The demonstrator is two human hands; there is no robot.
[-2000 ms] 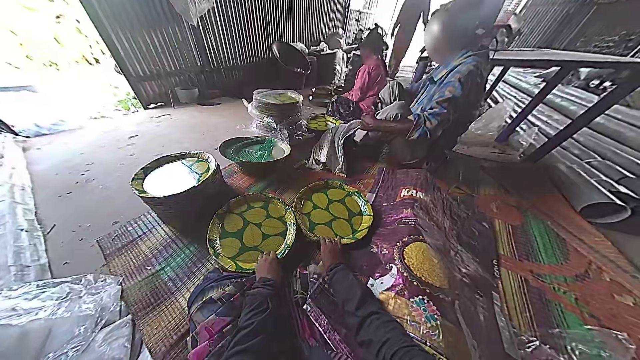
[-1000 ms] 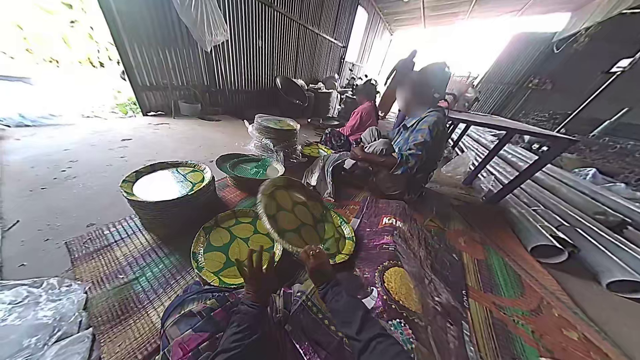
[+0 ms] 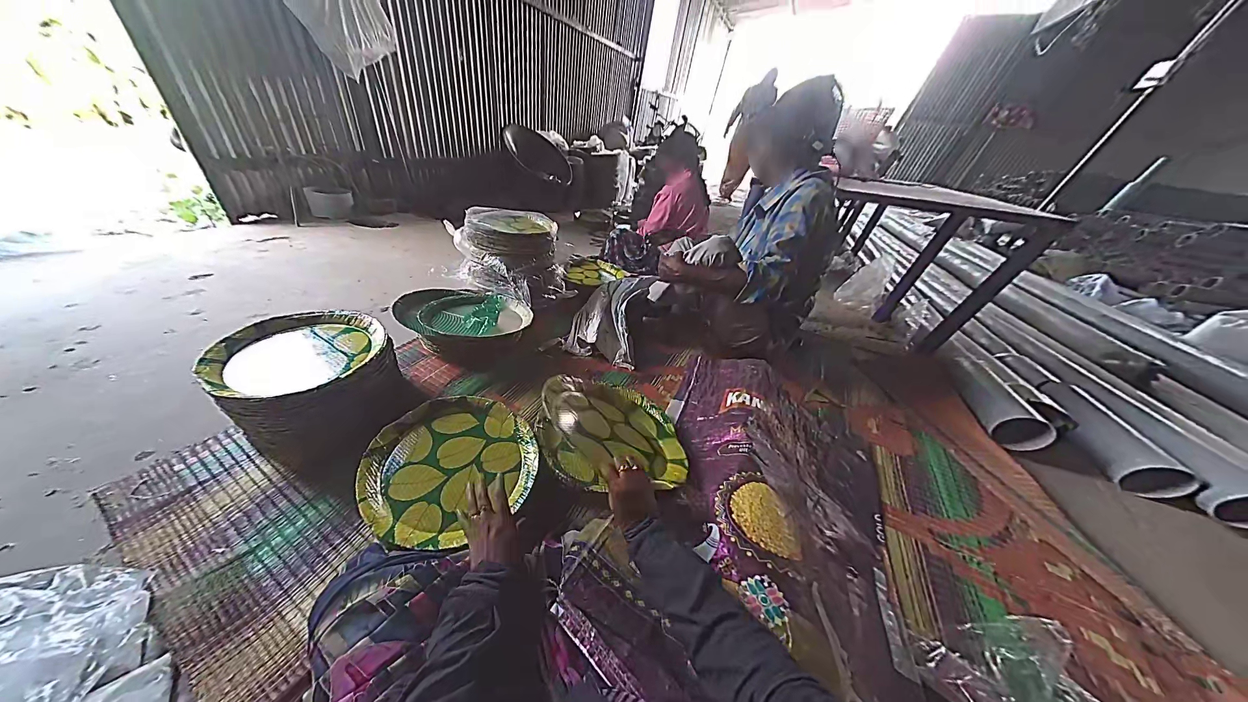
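My left hand (image 3: 490, 517) rests with spread fingers on the near right part of a green plate with a yellow leaf pattern (image 3: 419, 468). My right hand (image 3: 632, 487) grips the near rim of a second leaf-patterned plate (image 3: 595, 429), just right of the first; its shiny surface is partly blurred. Further left stands a tall stack of similar plates (image 3: 302, 419), the top one showing a glossy white reflection. Behind the two plates is a green round basin or tray (image 3: 463, 317). Whether more plates lie beneath the two near ones is hard to tell.
A plastic-wrapped plate stack (image 3: 507, 239) stands further back. A person in a blue patterned shirt (image 3: 790, 234) sits on the mat, another in pink (image 3: 678, 210) behind. A printed sack (image 3: 726, 419) lies to my right, with metal pipes (image 3: 1102, 429) and a table (image 3: 946, 200) beyond.
The plate that my right hand held raised a second ago is now lower, over the right-hand spot. My left hand has come down from the air onto the left plate.
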